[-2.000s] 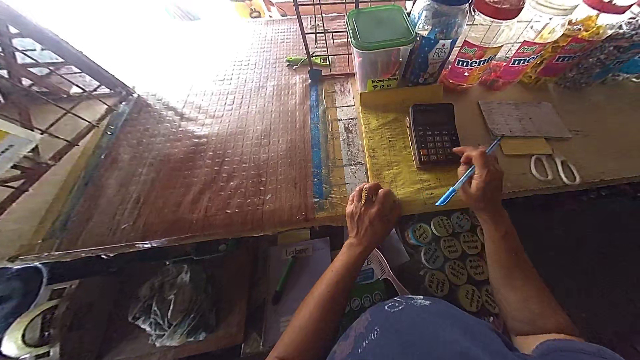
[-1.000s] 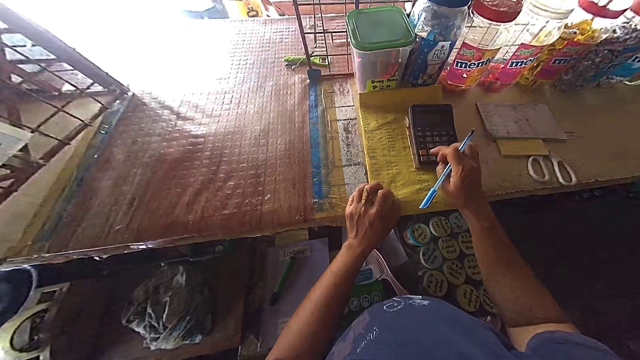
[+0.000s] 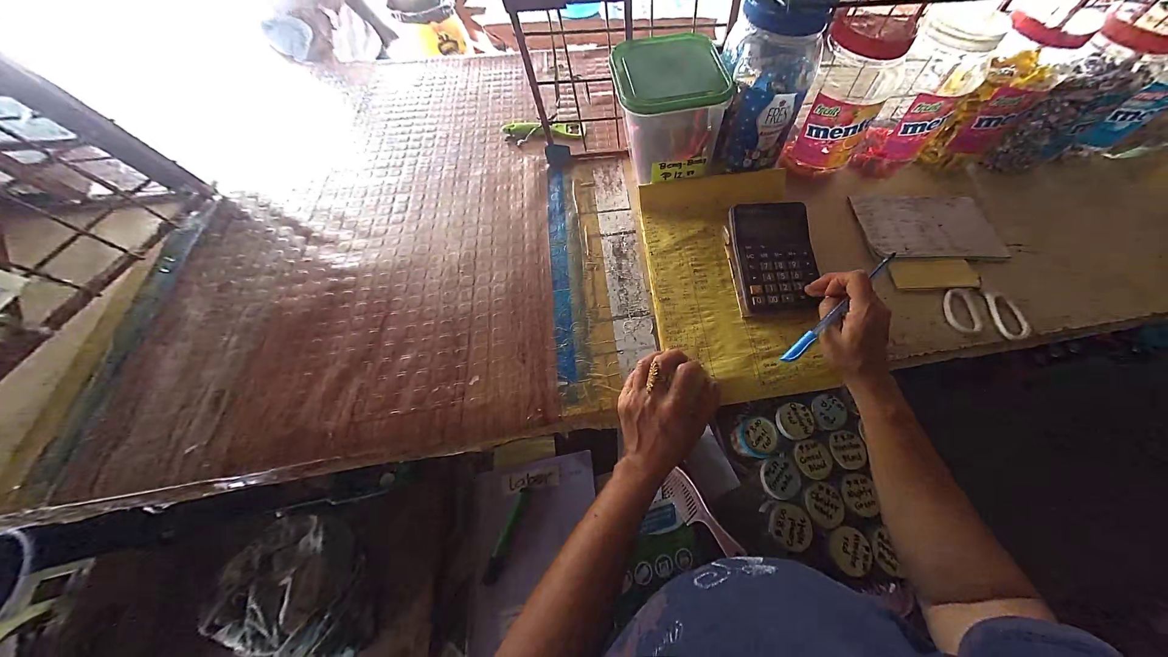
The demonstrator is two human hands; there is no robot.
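Note:
My right hand (image 3: 853, 327) holds a blue pen (image 3: 826, 321), its blue end pointing down to the left, while a finger touches the lower right keys of a black calculator (image 3: 774, 255). The calculator lies on a yellow sheet with handwriting (image 3: 693, 283) at the counter's edge. My left hand (image 3: 664, 401), with a ring on one finger, rests loosely curled on the sheet's near left corner; whether anything is under it cannot be seen. Right of the calculator are a grey-white pad (image 3: 926, 226), a small yellow note pad (image 3: 933, 274) and scissors with white handles (image 3: 963, 311).
A green-lidded plastic container (image 3: 673, 114) and several candy jars (image 3: 844, 100) line the counter's back. Metal grilles (image 3: 78, 201) stand left and behind. Under the counter's edge are round labelled lids (image 3: 813, 459), a pink comb (image 3: 703, 511), a green pen (image 3: 506, 538) and a plastic bag (image 3: 287, 584).
My right hand moved left to the calculator's lower keys, then slightly right to its lower right keys, keeping the pen. My left hand has stayed in place.

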